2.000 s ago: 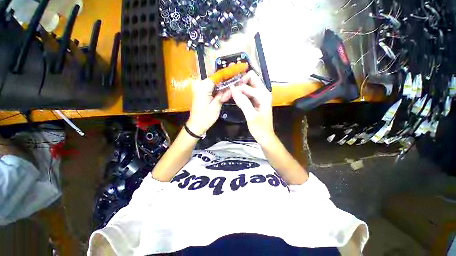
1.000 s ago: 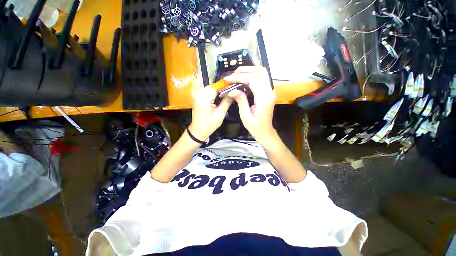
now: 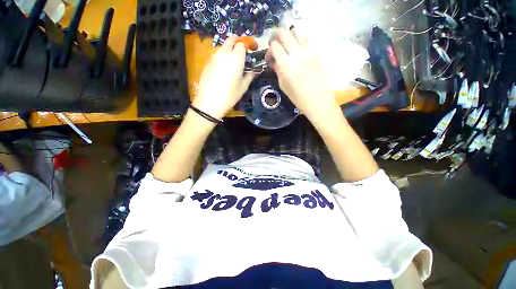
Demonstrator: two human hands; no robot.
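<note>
A black camera housing lies at the bench edge, its round end with a pale central hole toward me. My left hand is at the housing's upper left, with an orange finger cot on a fingertip. My right hand is at its upper right. Both hands' fingers are bent over the squarish head end, which they mostly hide. A small dark piece with a shiny edge shows between the hands. I cannot tell which fingers hold it or what the right fingertips hold.
A pile of small black parts lies behind the work. A long black foam tray and a dark pegged rack are at left. A cordless screwdriver and cloudy white plastic are at right, beyond them hanging cable leads.
Both hands have moved forward and apart over the head end. The housing's round end now shows at the bench edge, and the orange fingertip has moved up toward the parts pile.
</note>
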